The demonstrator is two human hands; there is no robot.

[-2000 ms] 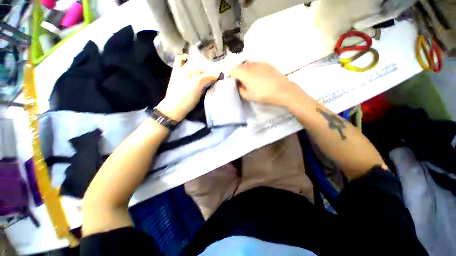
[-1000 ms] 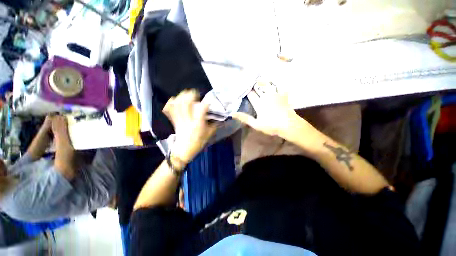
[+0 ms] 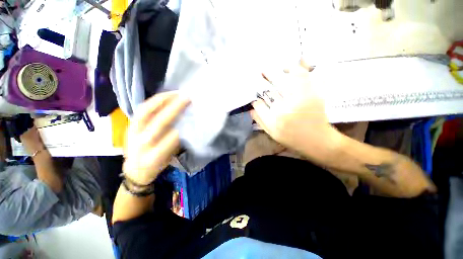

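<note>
The grey fabric piece (image 3: 208, 124) hangs over the front table edge between my hands, blurred. My left hand (image 3: 152, 134), also blurred, has its fingers over the fabric's left edge and seems to grip it. My right hand (image 3: 292, 101) lies palm down at the fabric's right side, fingers spread and thumb side by a narrow dark edge (image 3: 242, 108); whether it pinches cloth is hidden. The black fabric piece (image 3: 158, 38) lies left of the grey cloth, beside folded grey cloth.
Red and yellow scissors handles (image 3: 456, 63) are at the right rim. Small machine parts (image 3: 383, 6) show at the top. A purple-and-white machine (image 3: 56, 83) and another person's grey sleeve (image 3: 61, 200) are at left. A blue plastic crate (image 3: 205, 187) is below the table edge.
My view has swung left from the needle area. My hands have moved apart since one second ago, the left one leftward; the grey fabric now hangs more widely between them.
</note>
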